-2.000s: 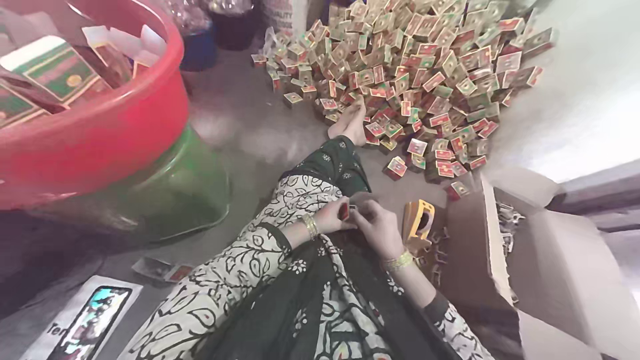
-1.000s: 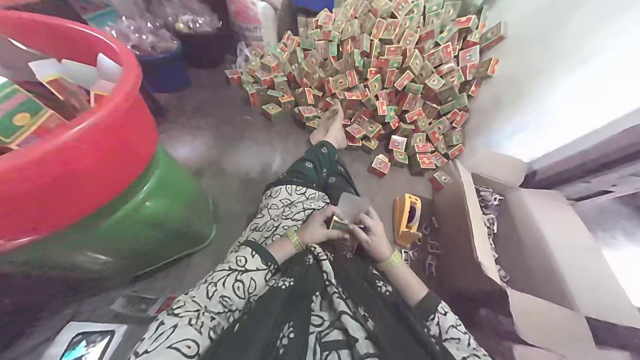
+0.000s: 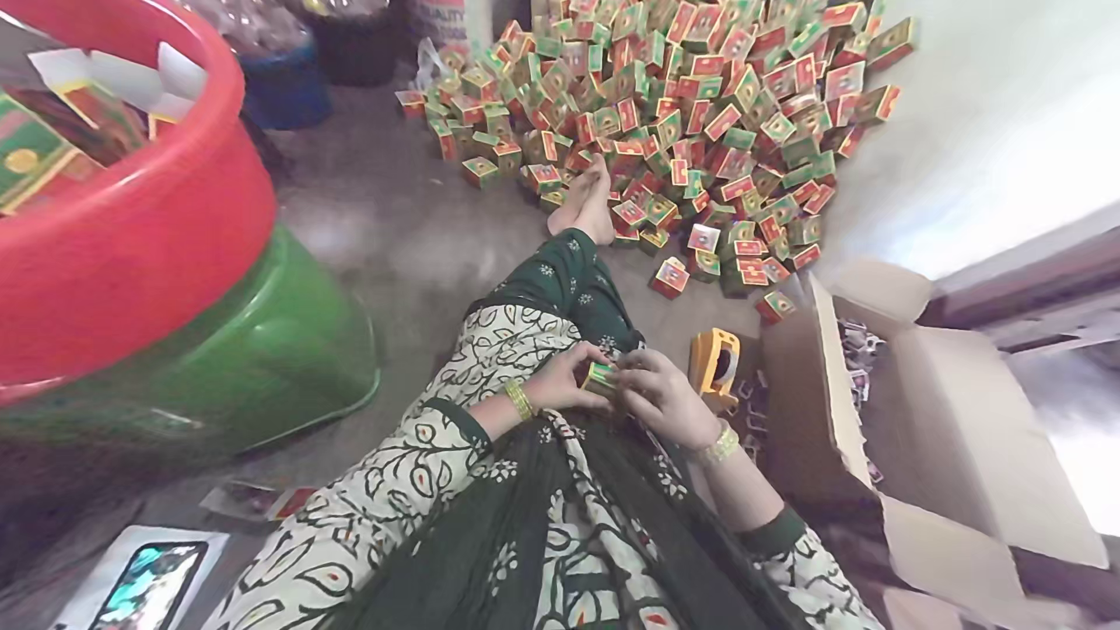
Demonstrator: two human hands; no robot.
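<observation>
Over my lap, my left hand (image 3: 569, 378) grips a small green and yellow printed carton (image 3: 600, 378) between thumb and fingers. My right hand (image 3: 663, 395) is at the carton's right side, its fingers bent against that end; whether they pinch something is hidden. Beyond my bare feet lies a big heap of small red and green printed cartons (image 3: 665, 114). A yellow tape dispenser (image 3: 715, 363) stands on the floor just right of my right hand, with small metal-looking pieces (image 3: 752, 407) beside it.
An open cardboard box (image 3: 954, 437) with small items inside stands at right. At left a red tub (image 3: 131, 254) holding larger printed cartons sits over a green tub (image 3: 289, 350). A blue bucket (image 3: 284, 83) is behind them. A phone (image 3: 153, 586) lies at lower left.
A pale flap or sheet that stood up between my hands one second ago no longer shows there. The carton's green and yellow side now faces up in my left hand.
</observation>
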